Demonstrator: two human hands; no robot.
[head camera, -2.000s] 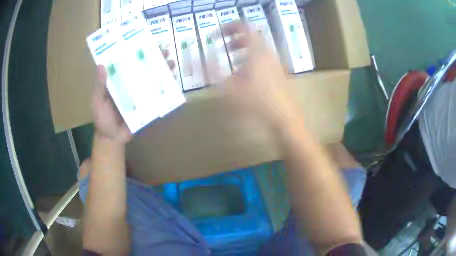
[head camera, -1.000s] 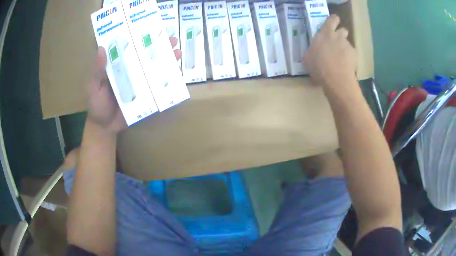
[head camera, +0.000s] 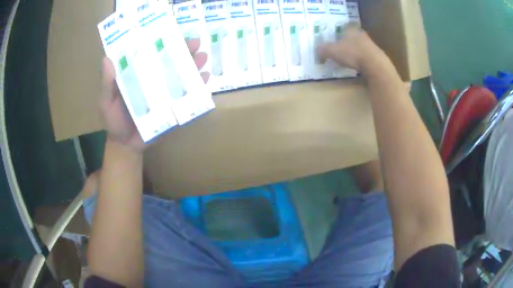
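My left hand (head camera: 121, 115) holds two white retail boxes (head camera: 151, 73) side by side, tilted, above the left part of the open brown shipping carton (head camera: 264, 135). Their fronts show a pale device with a green patch. A row of several upright white retail boxes (head camera: 242, 48) stands in the carton along its near side. My right hand (head camera: 349, 50) is at the right end of that row, over the front of the last boxes, slightly blurred. Its fingers touch or nearly touch them; whether they grip one is not clear.
The carton's near flap folds down over my knees. A blue stool (head camera: 242, 222) stands between my knees. A red chair (head camera: 467, 115) with a metal frame and a person in pale clothing (head camera: 500, 174) are at the right. A pale tube frame (head camera: 17, 185) stands at the left.
My right hand has moved from mid-row to the row's right end, then slightly left. The row's boxes now stand closer together. My left hand still holds the two boxes.
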